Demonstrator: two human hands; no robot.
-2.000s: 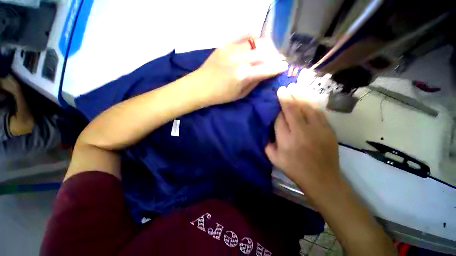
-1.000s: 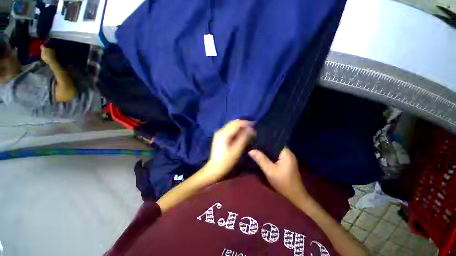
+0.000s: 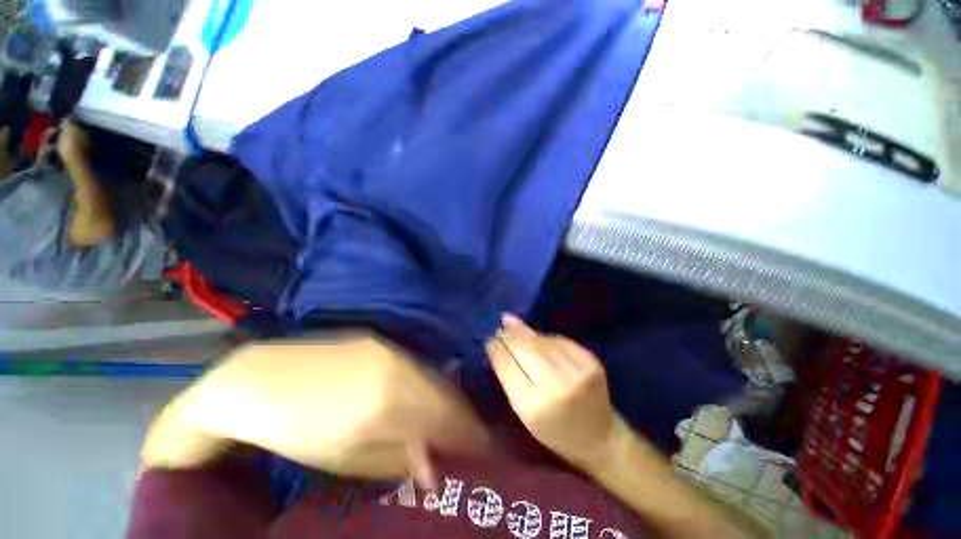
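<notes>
A large blue garment piece (image 3: 422, 137) runs from the white table down to my lap, with folds bunched near its lower end. My right hand (image 3: 553, 390) is closed at the lower edge of the cloth, thumb and fingertips pinching it near my lap. My left hand (image 3: 348, 405) is blurred, low in front of my shirt and left of my right hand. Its fingers are mostly hidden or smeared, so its hold on the cloth cannot be told.
Black thread snips (image 3: 873, 145) and thin tweezers (image 3: 859, 47) lie on the table at right. A measuring tape (image 3: 717, 274) lines the table edge. A red basket (image 3: 859, 432) stands below right. Another person's arm (image 3: 84, 190) shows at far left.
My left hand has moved left and down, away from my right hand. The dark panel and white label on the cloth no longer show. The snips have come into view as the camera shifted.
</notes>
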